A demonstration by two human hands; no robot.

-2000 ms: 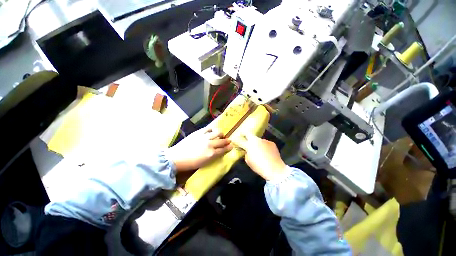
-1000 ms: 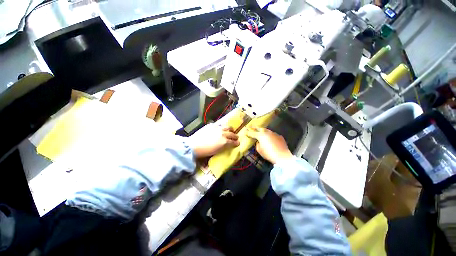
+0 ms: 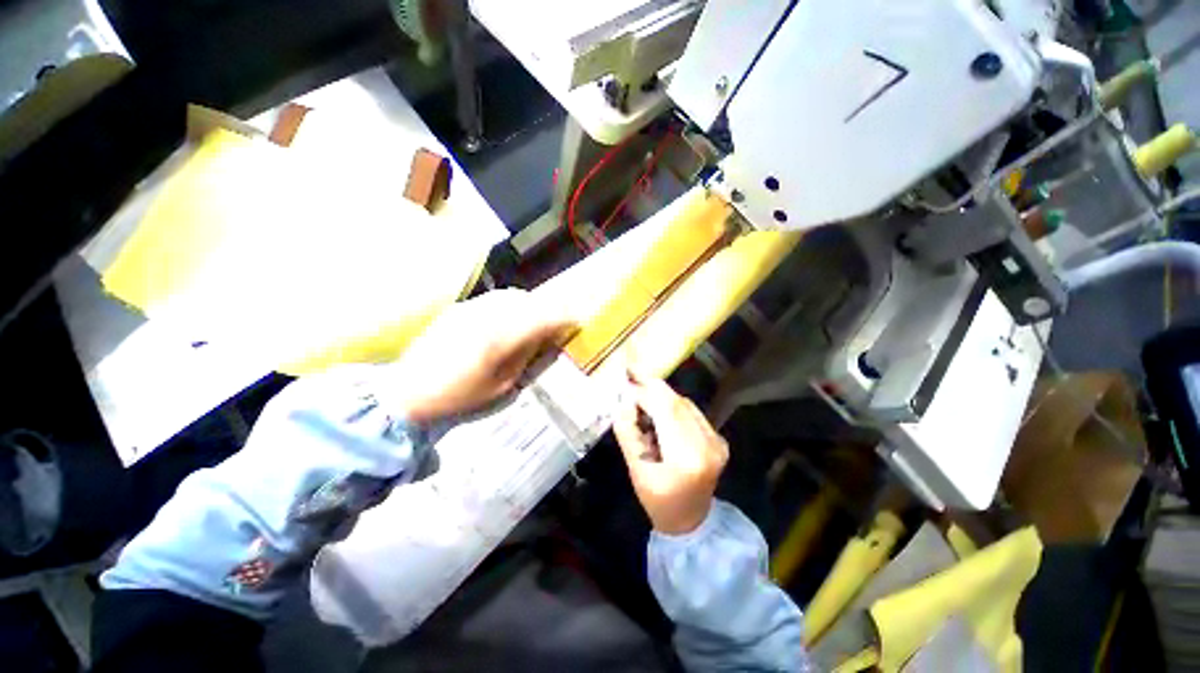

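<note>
A yellow panel point(image 3: 704, 309) lies over the right side of the narrow machine arm point(image 3: 434, 526). The orange-yellow template point(image 3: 638, 283), with a brown slot edge, lies along it and reaches to beneath the sewing head point(image 3: 869, 105). My left hand point(image 3: 487, 352) rests at the template's near left corner, fingers on its edge. My right hand point(image 3: 671, 454) is at the panel's near end, thumb and fingers bent together; whether it pinches the panel's edge is unclear. The clamp area under the head is mostly hidden.
A panel stack point(image 3: 198, 243) with brown patches point(image 3: 428, 179) lies on a white board point(image 3: 105, 381) at left. A thin red hose point(image 3: 592, 197) loops beside the arm. Yellow and grey pieces point(image 3: 954, 598) lie lower right. A dark control panel point(image 3: 1174, 381) stands at the right edge.
The view has moved closer to the sewing head. Both hands have moved back along the arm towards its near end, leaving the template's slot uncovered. The arm's rounded end now shows.
</note>
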